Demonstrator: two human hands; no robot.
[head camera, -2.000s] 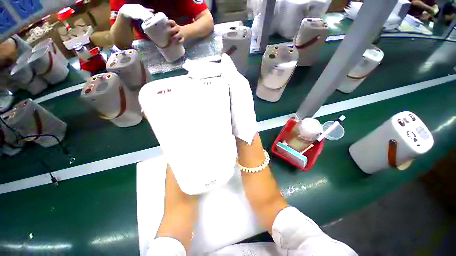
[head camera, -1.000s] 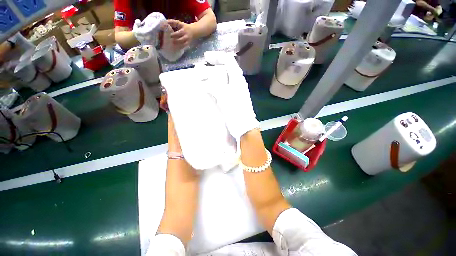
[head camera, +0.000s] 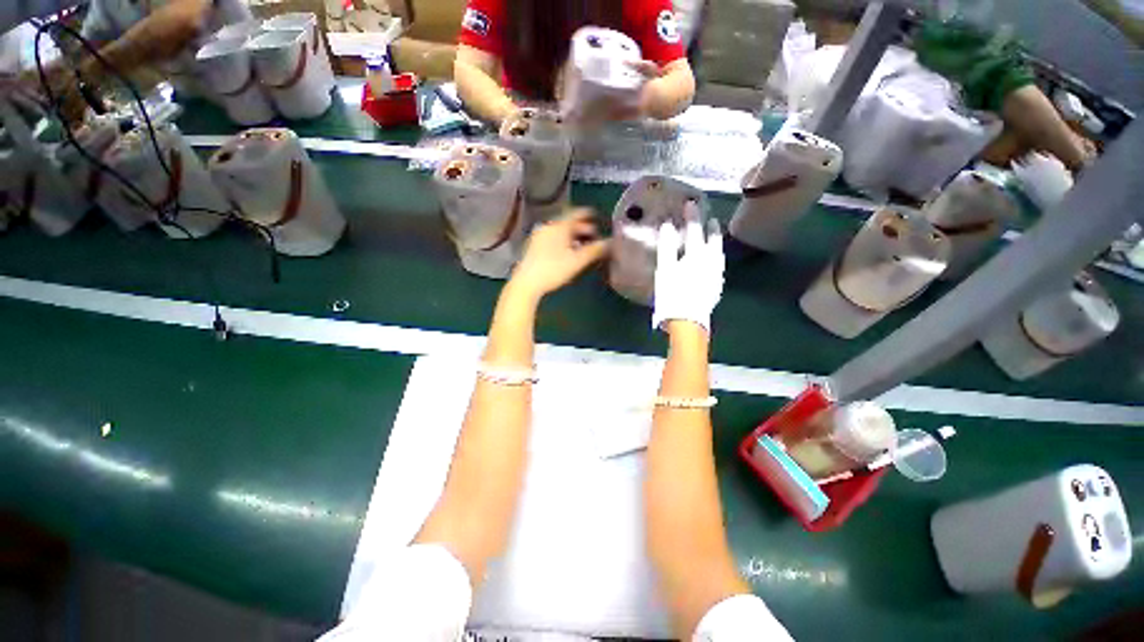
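A white appliance unit (head camera: 632, 257) with dark round ports on its top stands on the green belt beyond the white sheet (head camera: 571, 502). My left hand (head camera: 558, 257) is bare and slightly blurred, at the unit's left side, with its fingers apart and nothing in it. My right hand (head camera: 688, 273), in a white glove, lies flat over the unit's right front with its fingers spread. It hides part of the unit's top and side. I cannot see fingers wrapped around the unit.
A red tray (head camera: 847, 508) with a bottle and pale-blue block stands right of the sheet, by a slanted metal post (head camera: 960, 295). Another unit (head camera: 997, 539) stands at lower right. Several units line the belt's far side. A person opposite holds a unit (head camera: 602, 75). Cables hang at left.
The unit held above the sheet is no longer there. Both hands have reached forward to a unit on the belt and moved apart. The view has shifted.
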